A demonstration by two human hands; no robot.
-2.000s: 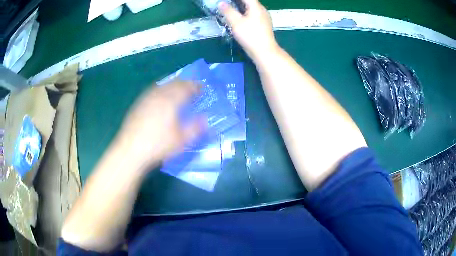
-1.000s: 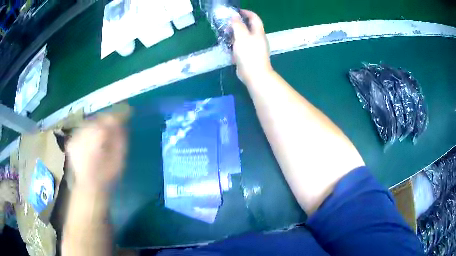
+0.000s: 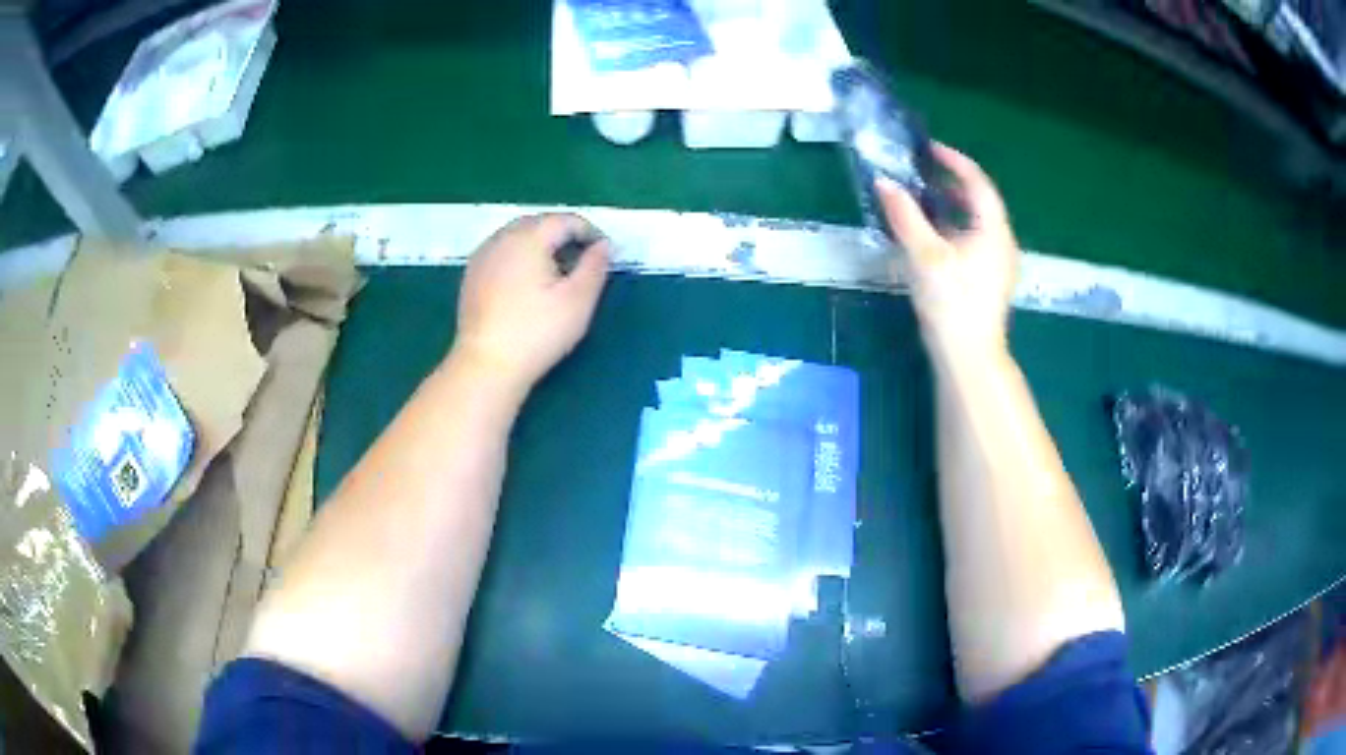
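My right hand (image 3: 967, 258) grips a black bundle in clear shiny plastic (image 3: 886, 140), held over the white rail beside a white tray (image 3: 768, 67). My left hand (image 3: 532, 295) rests at the rail with fingers curled; nothing shows in it. A blue leaflet (image 3: 638, 33) lies on the tray on the belt. A fanned stack of blue leaflets (image 3: 723, 516) lies on the green bench between my forearms.
Several bagged black bundles (image 3: 1185, 484) lie at the right. Torn brown wrapping (image 3: 281, 428) with a blue card (image 3: 126, 443) is at the left. Another white tray (image 3: 192, 81) sits on the belt at upper left. The worn white rail (image 3: 709, 244) crosses the view. Dark bundles show at lower right.
The view has shifted. My left hand has moved from the brown wrapping to the rail. A blue leaflet now shows on the tray. My right hand still holds the black bundle, now beside the tray.
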